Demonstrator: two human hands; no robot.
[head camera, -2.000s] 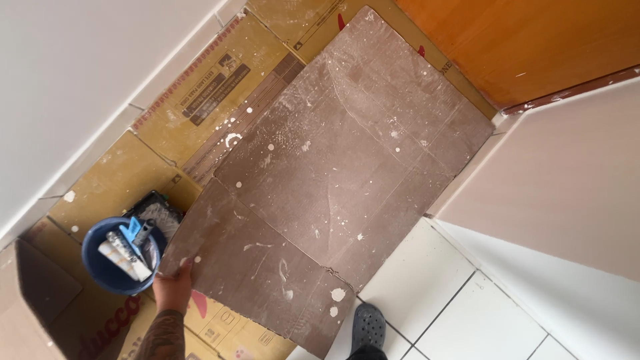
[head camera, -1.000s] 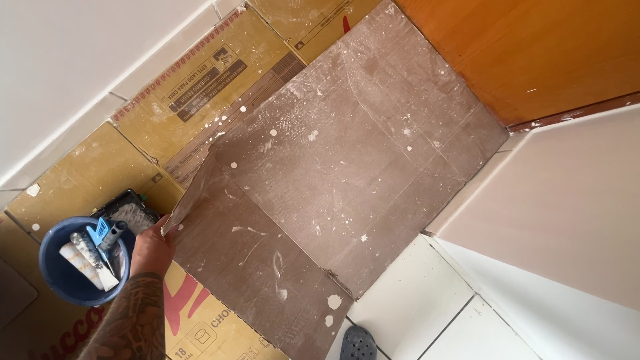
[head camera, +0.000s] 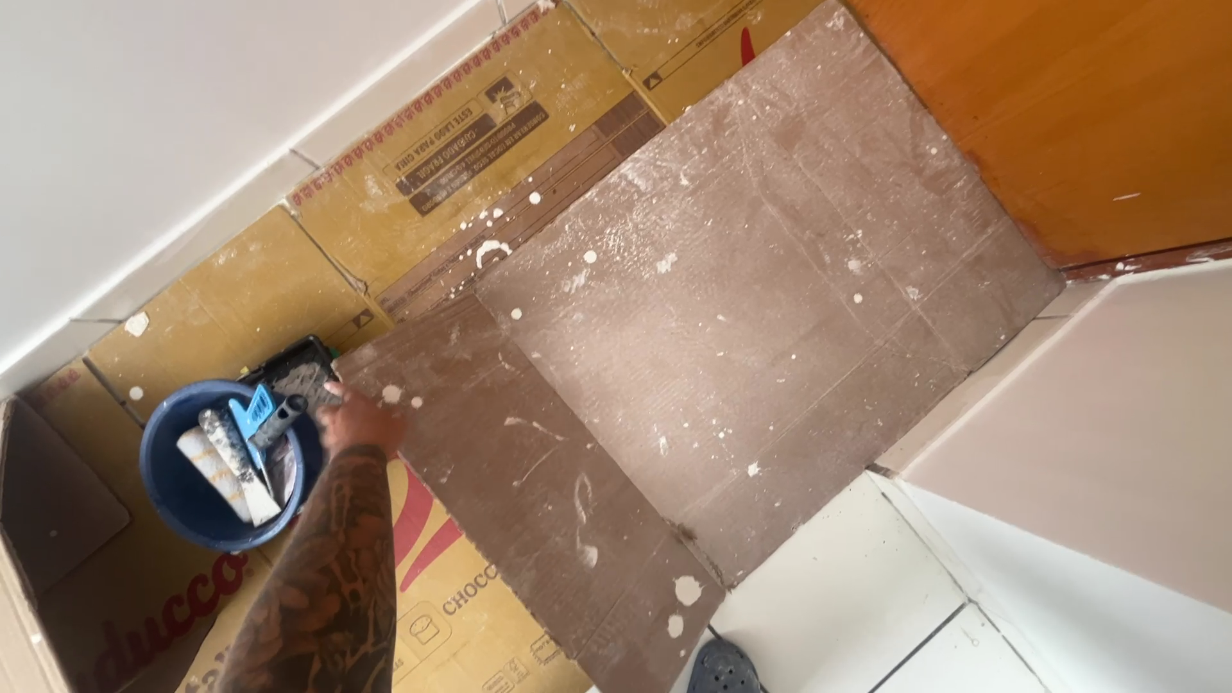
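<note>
My left hand (head camera: 361, 419), slightly blurred, is at the left edge of a large brown cardboard sheet (head camera: 712, 327) spotted with white paint. Its fingertips lie beside a small black paint tray (head camera: 306, 377); whether they still pinch the sheet's edge cannot be told. The sheet lies nearly flat, with a crease across its left part. Just left of my hand stands a blue bucket (head camera: 159, 481) holding a paint-stained scraper (head camera: 236, 462), a light roller sleeve (head camera: 207, 472) and a light-blue tool (head camera: 252, 412) with a dark handle. My right hand is out of view.
Printed yellow cardboard (head camera: 433, 144) covers the floor along the white wall (head camera: 173, 115). An orange-brown wooden door (head camera: 1068, 125) is at the upper right, beside a pale wall edge (head camera: 1088, 404). White floor tiles (head camera: 837, 587) and a dark clog (head camera: 724, 667) show at the bottom.
One second ago my left hand held up the brown sheet's left corner, which was bent; now that part lies flatter. The bucket has shifted in view along with the camera.
</note>
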